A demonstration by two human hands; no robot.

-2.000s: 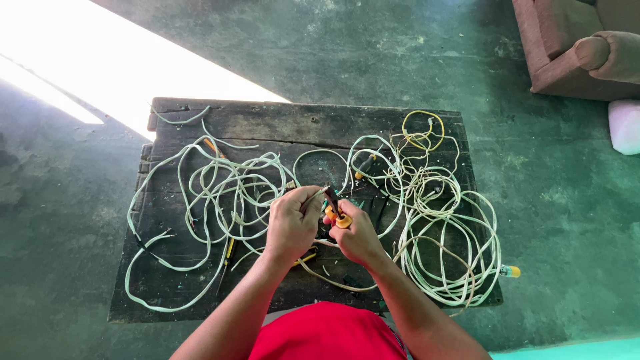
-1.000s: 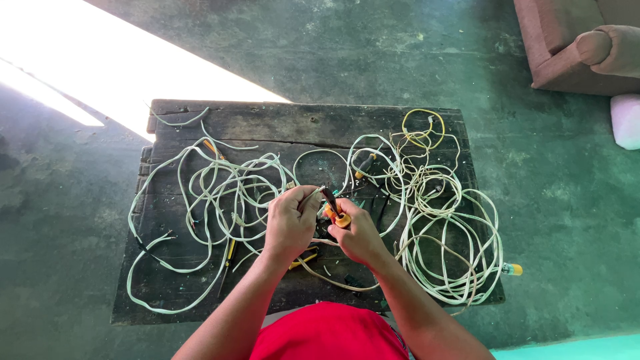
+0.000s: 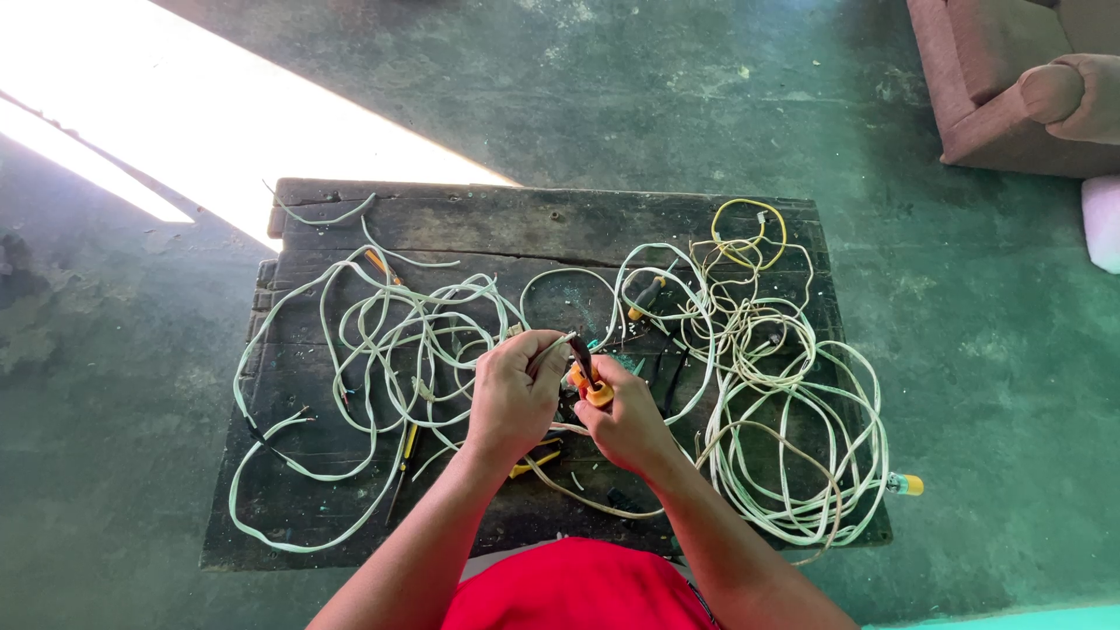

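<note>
My left hand (image 3: 518,389) pinches the end of a white cable (image 3: 553,348) above the middle of a dark wooden table (image 3: 420,210). Close on its right, my right hand (image 3: 626,416) grips pliers (image 3: 597,391) with yellow-orange handles and a dark head. The plier head touches or nearly touches the cable end; whether the jaws are closed on it I cannot tell. Loose loops of white cable (image 3: 394,350) spread to the left, and a larger coil of white cable (image 3: 787,512) lies to the right.
A black-and-yellow screwdriver (image 3: 646,297) lies beyond my hands. Yellow-handled pliers (image 3: 535,458) rest partly under my left wrist. A yellow wire loop (image 3: 751,203) lies at the back right, an orange-handled tool (image 3: 382,265) at the back left. An armchair (image 3: 1015,96) stands beyond the table.
</note>
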